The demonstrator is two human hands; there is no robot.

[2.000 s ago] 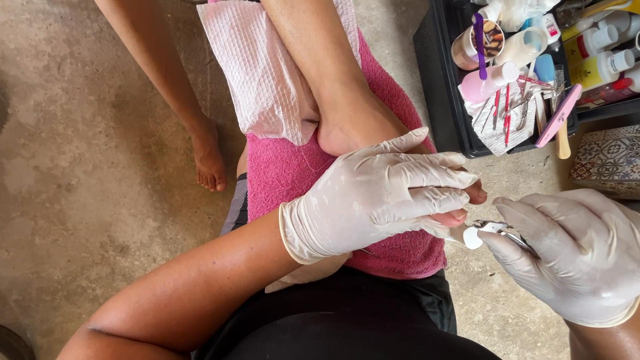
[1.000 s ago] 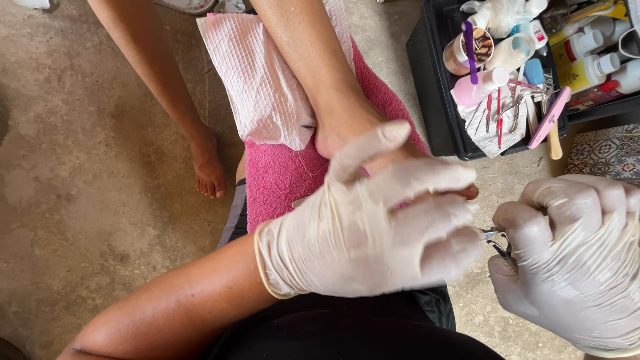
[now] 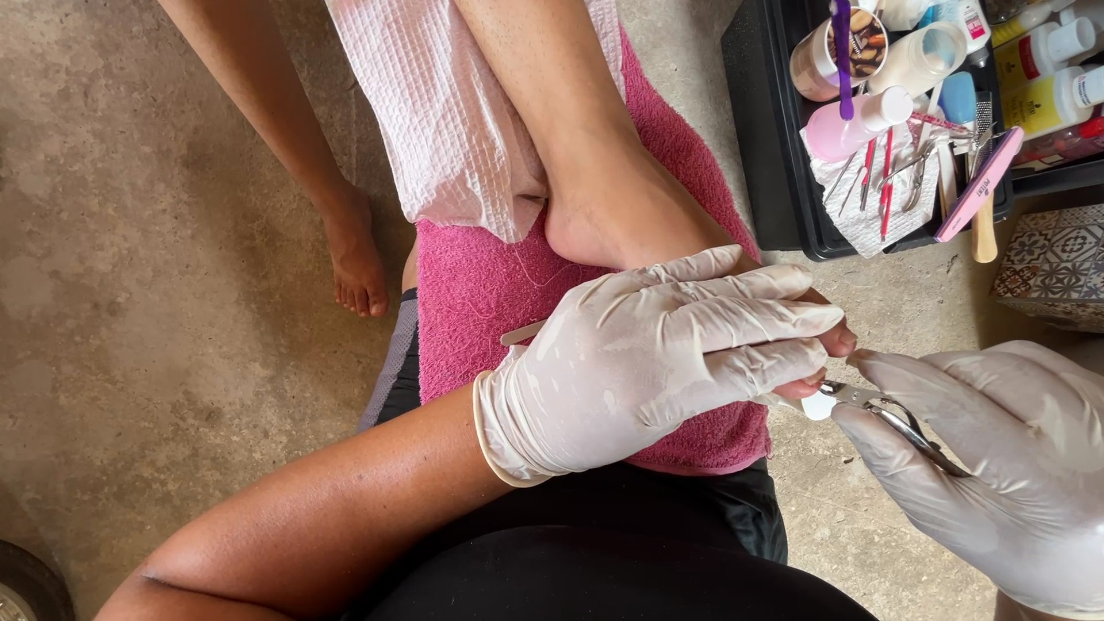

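Note:
My left hand (image 3: 647, 362), in a white glove, is wrapped over the front of another person's foot (image 3: 612, 207) and holds it near the toes. That foot rests on a pink towel (image 3: 483, 293) spread over my lap. In my right hand (image 3: 992, 448), also gloved, is a pair of metal cuticle nippers (image 3: 897, 418), their jaws at a toe just past my left fingertips. A small white rounded piece (image 3: 818, 405) shows beneath the jaws; what it belongs to is hidden. A thin flat stick (image 3: 522, 333) pokes out from under my left hand onto the towel.
A white textured paper towel (image 3: 431, 112) lies under the person's leg. At the upper right, a black tray (image 3: 768, 129) holds bottles, metal tools and a pink nail file (image 3: 979, 185). Below it stands a patterned box (image 3: 1052, 267). The person's other foot (image 3: 355, 259) is on the concrete floor.
One second ago my left hand was raised and blurred with its fingers spread; now it lies around the foot again. The nippers have come back to the toe.

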